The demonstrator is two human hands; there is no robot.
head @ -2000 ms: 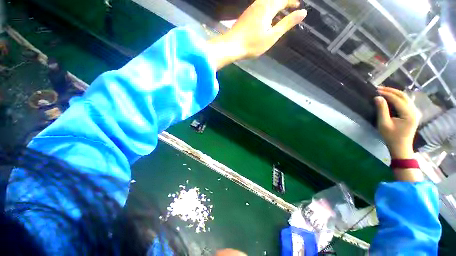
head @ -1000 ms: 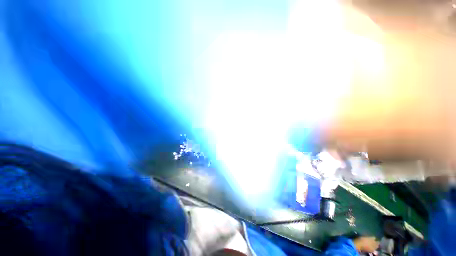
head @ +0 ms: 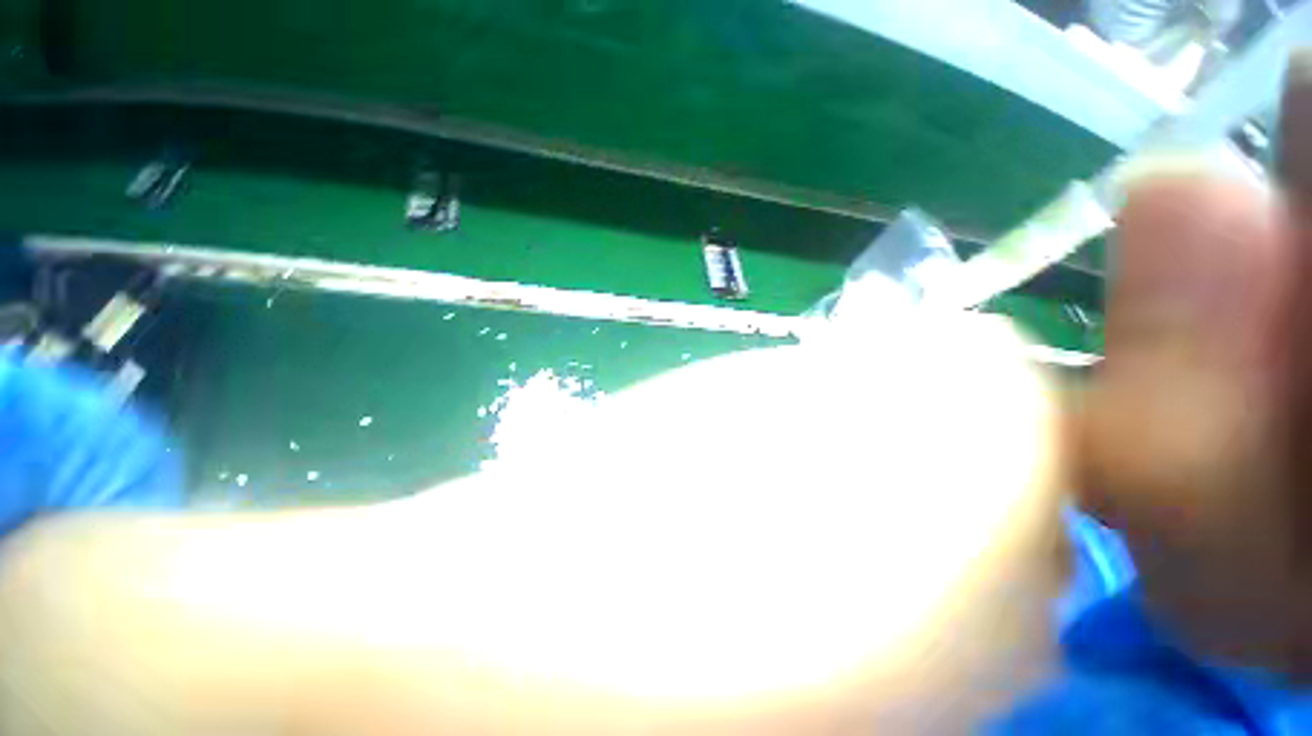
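What appears to be my left hand (head: 748, 503) is very close to the camera, blurred and overexposed, spanning the lower middle; its fingers and any hold are unclear. Blurred skin at the right edge appears to be my right hand (head: 1201, 388); its grip is also unclear. A heap of tiny white pieces (head: 535, 408) lies on the dark green bench (head: 317, 381), partly hidden by the near hand. Phone assemblies lie spaced on the green belt: one right of centre (head: 725, 268), one left of centre (head: 432, 203), one farther left (head: 158, 181).
A pale worn strip (head: 504, 296) borders the bench. A crinkled clear bag (head: 899, 266) stands behind the near hand. A pale bar (head: 993, 36) crosses the upper right. Blue sleeve cloth (head: 79, 431) shows at left, beside blurred dark items (head: 108, 319). More blue cloth is at lower right.
The hands left the long overhead bar and came close to the camera. The blue sleeve that filled the view has moved aside, showing the belt and phones. The view has turned.
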